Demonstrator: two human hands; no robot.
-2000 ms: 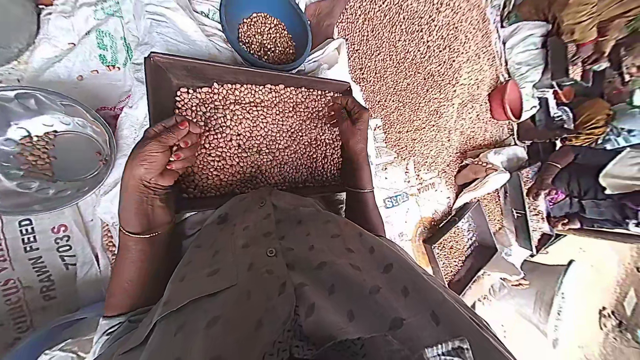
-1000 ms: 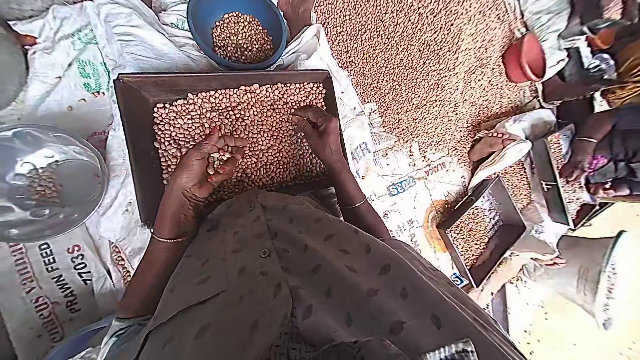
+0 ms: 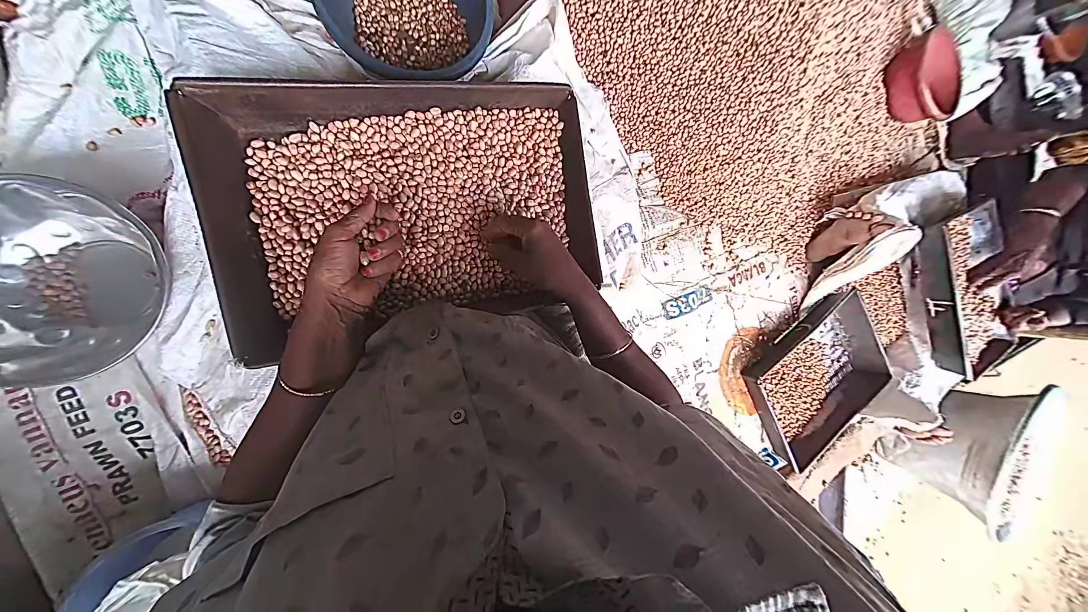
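Observation:
A dark rectangular tray [image 3: 212,212] rests at my lap, with a layer of pinkish-brown nuts or beans [image 3: 442,170] over most of its floor. My left hand [image 3: 361,255] is over the left half of the layer, palm partly up, fingers curled around some of the kernels. At the lower right of the layer is my right hand [image 3: 527,246], its fingers bent down at the kernels; its fingertips are partly hidden, so whether it holds any cannot be told. Above the tray's far edge a blue bowl [image 3: 484,42] holds darker kernels.
On the left a shiny round metal basin [image 3: 157,297] holds a few kernels. Printed white sacks [image 3: 93,442] lie underneath. A large spread of kernels [image 3: 722,110] covers the upper right. Beyond are a red bowl [image 3: 922,76], more trays [image 3: 875,374] and other people's hands [image 3: 850,238].
My left hand has turned from palm down at the tray's left side to palm partly up with curled fingers. My right hand has moved from the tray's right edge down and inward over the kernels.

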